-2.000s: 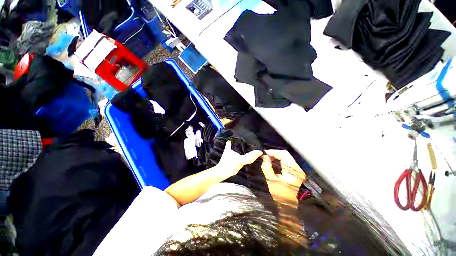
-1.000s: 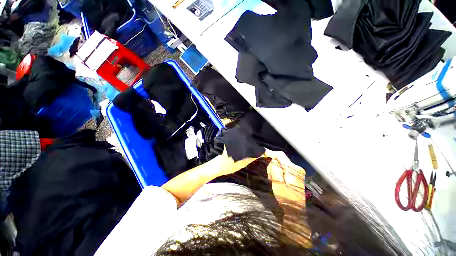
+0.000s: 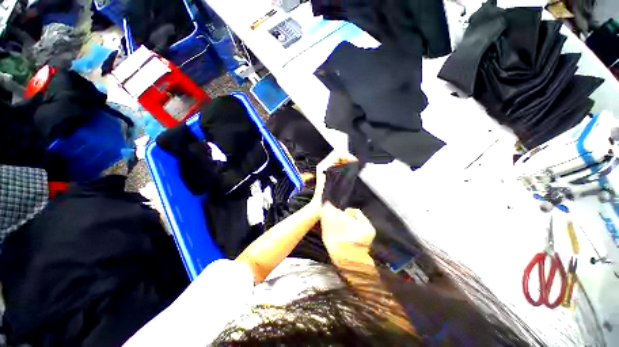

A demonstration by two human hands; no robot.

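Note:
A small black cut piece (image 3: 341,183) is held between my hands over my lap, beside the white table's edge. My left hand (image 3: 331,169) is shut on its upper part near the table edge. My right hand (image 3: 349,230) is closed at its lower end; the fingertips are partly hidden. Loose black cut panels (image 3: 380,91) overlap on the table in front of my hands. A dark pleated mass lies under my hands, partly covered by my arms and hair.
A blue crate (image 3: 174,220) with black pieces stands left of my hands. The white table (image 3: 434,203) runs along the right, with fanned black panels (image 3: 522,81), red-handled scissors (image 3: 544,279), yellow snips (image 3: 570,281) and a sewing machine (image 3: 577,159). A red stool (image 3: 173,95) stands behind the crate.
My hands have moved up toward the table edge with the black piece, which now hangs between them. The whole view has shifted slightly.

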